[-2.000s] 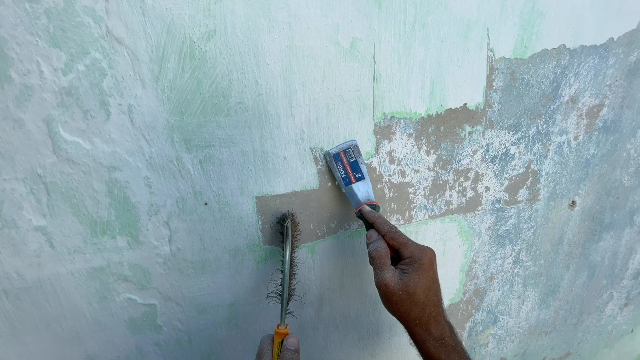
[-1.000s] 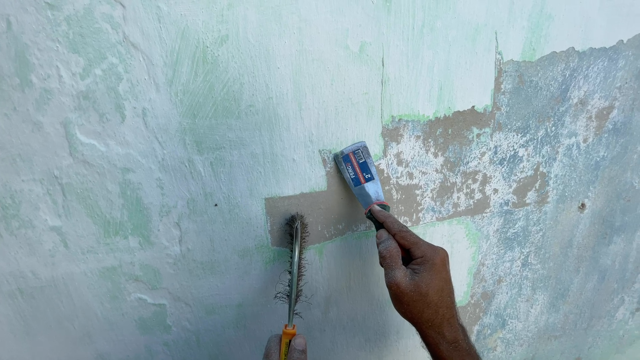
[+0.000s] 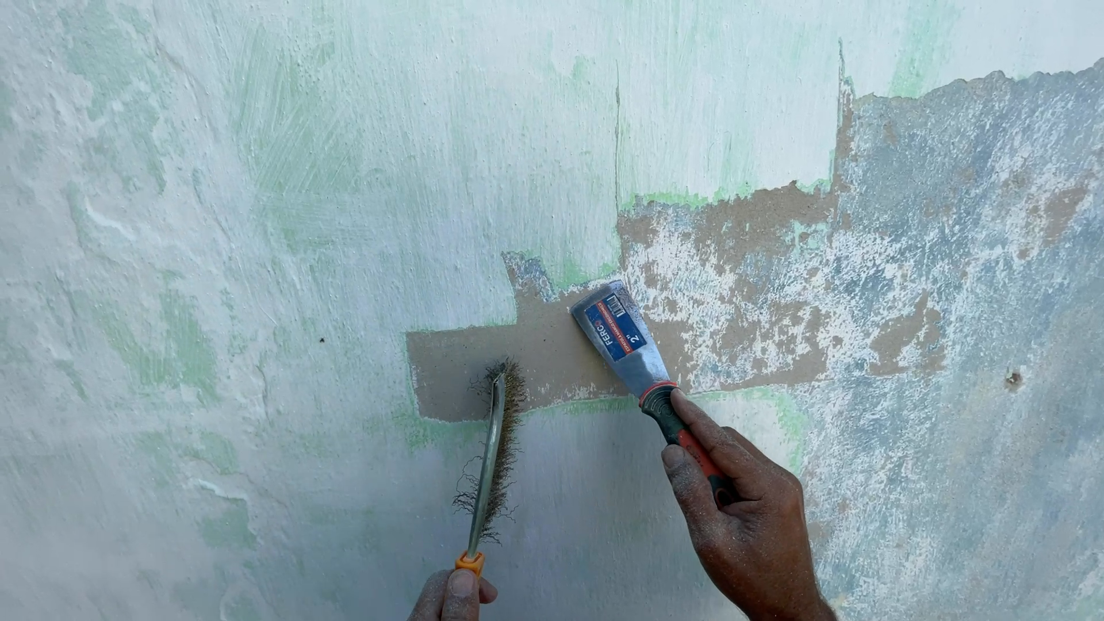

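Note:
My right hand [image 3: 750,509] grips the green and red handle of a putty knife [image 3: 625,341], whose metal blade points up and left over a bare grey-brown patch [image 3: 552,349] of the painted wall. In my left hand [image 3: 455,597], at the bottom edge and partly cut off, is the orange handle of a wire brush [image 3: 492,457]. The brush stands nearly upright with its tip over the lower left part of the patch; its wire bristles are bent and frayed. Whether either tool presses on the wall is hard to tell.
Whitish paint with green traces [image 3: 293,155] covers the wall on the left and above. Rough blue-grey and white mottled wall [image 3: 975,285] spreads to the right, with a small hole [image 3: 1013,379] in it. A thin vertical crack [image 3: 617,138] runs above the putty knife.

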